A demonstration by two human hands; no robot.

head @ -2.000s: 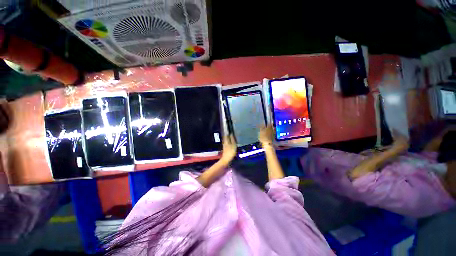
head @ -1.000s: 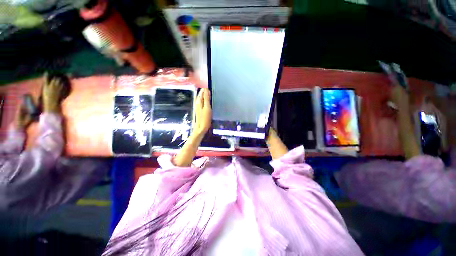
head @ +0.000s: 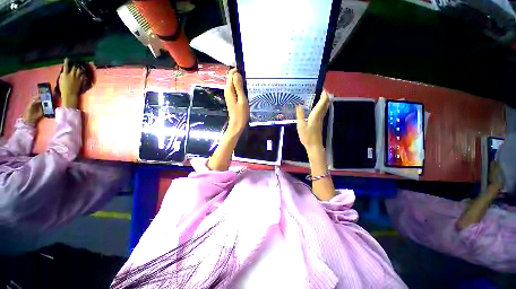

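A black-bezelled tablet (head: 283, 53) is held up in front of me, its top cut off by the picture's edge. Its screen is bright white, with lines of print and a black fan pattern at the lower part. My left hand (head: 236, 104) grips its left edge. My right hand (head: 312, 124) is at its lower right edge, thumb over the screen's lower corner. The camera test chart (head: 349, 20) shows only partly behind the tablet, at the right.
Several dark tablets (head: 354, 134) lie in a row on the red bench (head: 452, 135). A tablet with an orange-blue home screen (head: 404, 134) lies at the row's right. An orange post (head: 164, 28) stands behind. People in pink sit on both sides; the left one holds a phone (head: 46, 100).
The held tablet has gone from the row up before me, then higher. Its screen has changed from plain pale to print and fan pattern. My right thumb now shows over the screen.
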